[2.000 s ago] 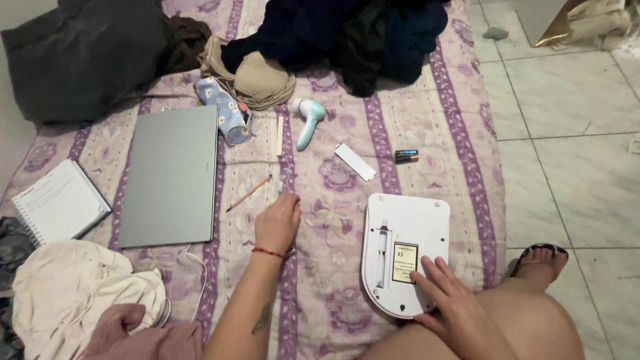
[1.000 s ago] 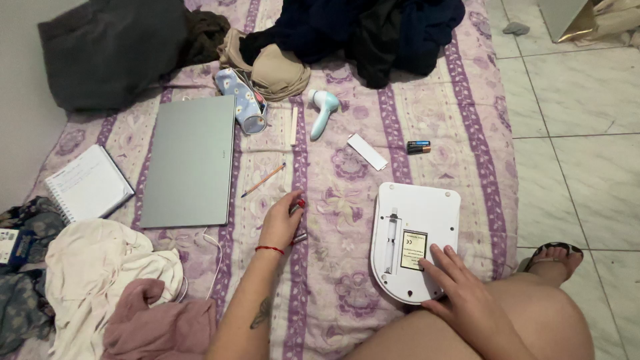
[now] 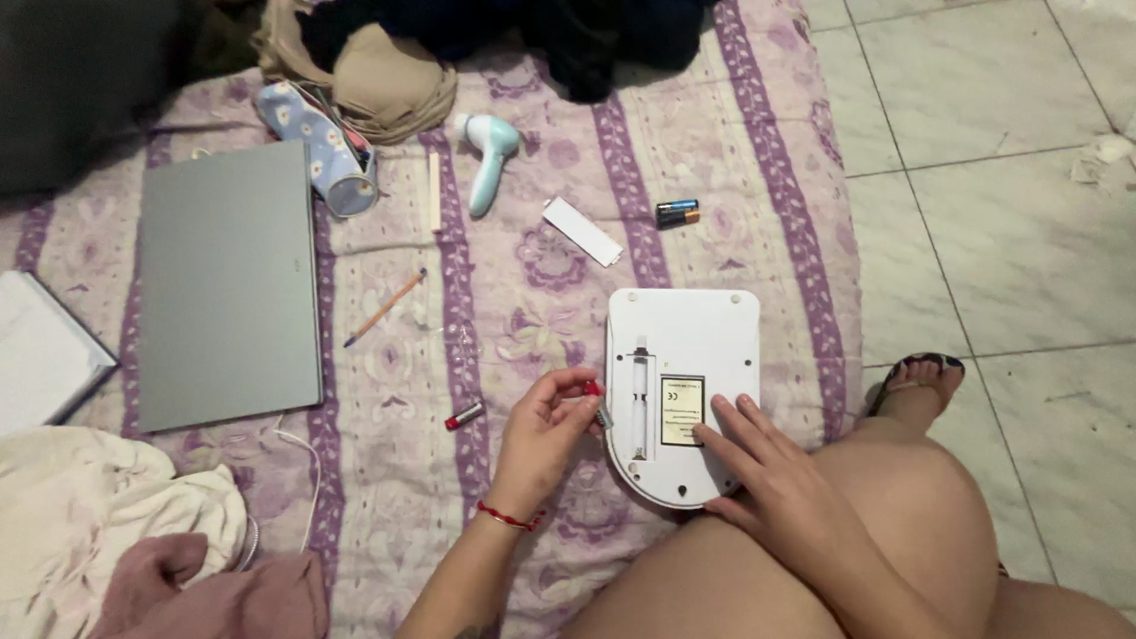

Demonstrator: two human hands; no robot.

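A white plastic device (image 3: 683, 333) lies underside up on the bedspread, its long battery compartment (image 3: 640, 408) uncovered and without batteries. My left hand (image 3: 555, 426) pinches a red and silver battery (image 3: 603, 412) between thumb and fingers at the device's left edge. My right hand (image 3: 763, 461) rests on the device's lower right part, fingers spread beside its label. A second red and silver battery (image 3: 464, 416) lies on the bedspread left of my left hand. Beyond the device lie a white battery cover (image 3: 582, 232) and two dark AA batteries (image 3: 678, 214), side by side.
A grey laptop (image 3: 231, 293), a pen (image 3: 385, 308), a floral pencil case (image 3: 319, 146) and a light blue handheld brush device (image 3: 490, 160) lie on the bedspread (image 3: 550, 346). Clothes (image 3: 106, 497) are heaped at lower left and along the top. A notebook (image 3: 44, 346) is at far left.
My left hand has moved right to the device with a battery in its fingers. The second red battery now shows on the bedspread. My right hand stays on the device.
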